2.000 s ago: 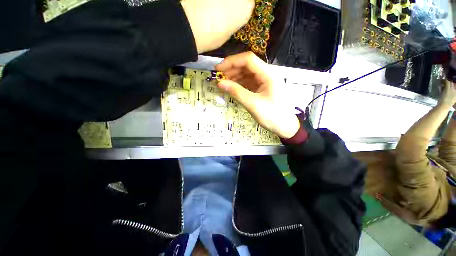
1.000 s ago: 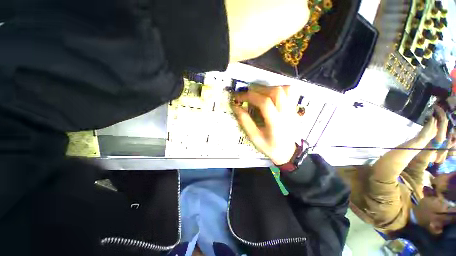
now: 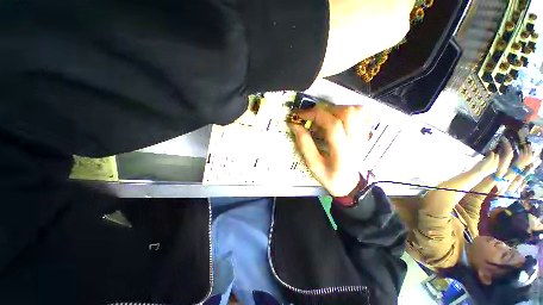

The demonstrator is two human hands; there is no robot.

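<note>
A pale cream circuit board [image 3: 235, 156] lies in front of me between metal rails. My right hand [image 3: 330, 146], with a dark red wrist strap, is over its right part. Thumb and fingertips pinch a small orange ring coil [image 3: 295, 118] at the board's far side, beside a dark block. My left hand [image 3: 369, 36] reaches across the top over the black coil bin [image 3: 426, 53]. Only its wrist and back show; its fingers are hidden or cut off by the top edge. Orange ring coils [image 3: 370, 68] lie in the bin below it.
The near metal rail [image 3: 256, 190] runs along the board. A second black bin [image 3: 426, 92] stands beyond the coil bin. Another board piece [image 3: 95, 168] lies at left. At right are a tray of dark parts and coils [image 3: 512, 47] and another person in a brown sleeve [image 3: 437, 220].
The view has shifted, so the bins sit further right. My left arm covers more of the board and its hand stays over the coil bin. My right hand still pinches a coil at the board's far side.
</note>
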